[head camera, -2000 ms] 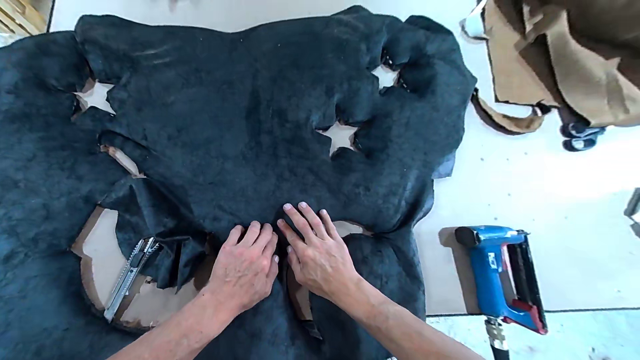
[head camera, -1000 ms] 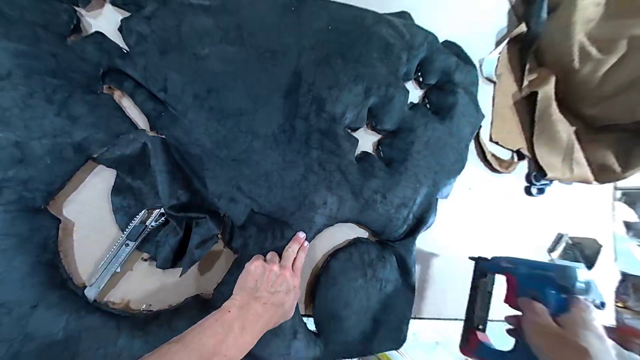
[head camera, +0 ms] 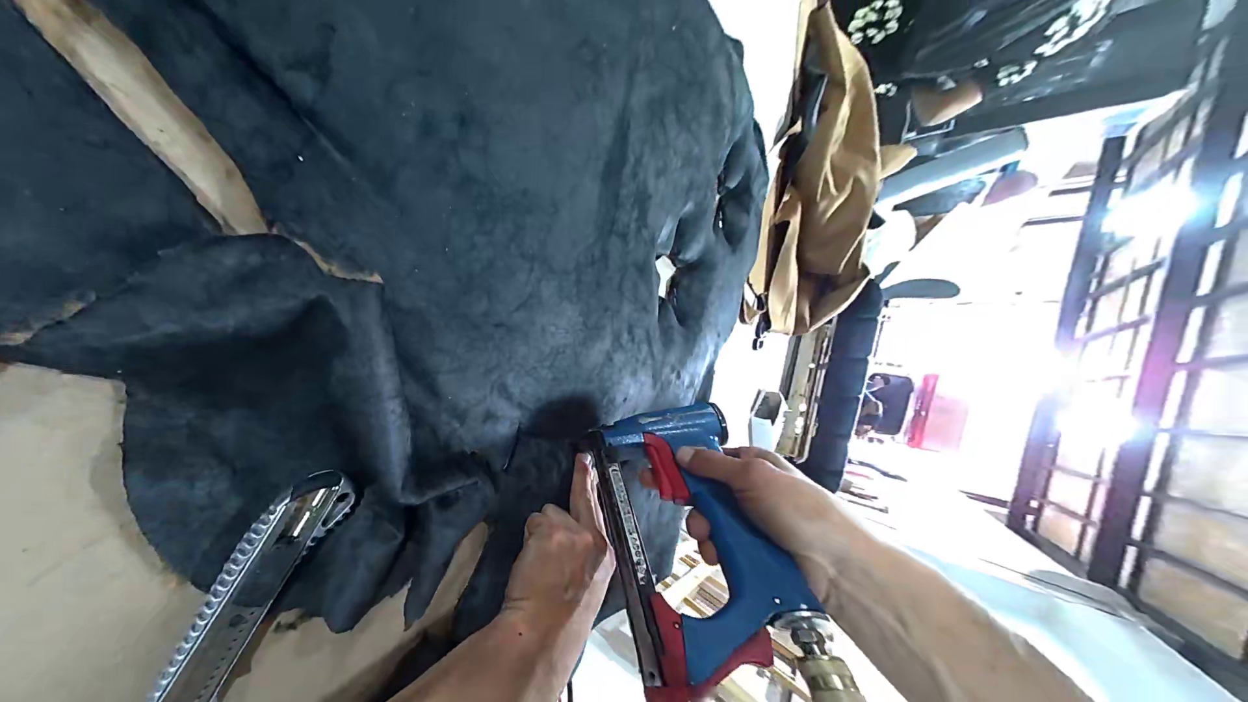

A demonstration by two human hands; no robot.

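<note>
My right hand (head camera: pixel 756 497) grips a blue and red pneumatic staple gun (head camera: pixel 726 546) by its handle, with a brass hose fitting at the lower end. Its nose meets dark blue-black upholstery fabric (head camera: pixel 468 195). Beside the nose, my left hand (head camera: pixel 561 561) presses the fabric with its fingertips; it holds nothing, and whether its fingers are apart is hard to tell. A metal snap-off utility knife (head camera: pixel 258 585) lies at the lower left, over the fabric's cut edge and a pale board (head camera: pixel 58 468). A long slit and a small cut opening show in the fabric.
Brown fabric (head camera: pixel 829 195) hangs in folds beyond the dark piece at the upper right. Dark material with pale patches (head camera: pixel 1033 49) lies behind it. Barred windows (head camera: pixel 1150 390) stand along the right side, with bright glare.
My right hand went from the fabric to the staple gun, which has moved from the right onto the fabric, next to my left hand. The view has swung closer and tilted.
</note>
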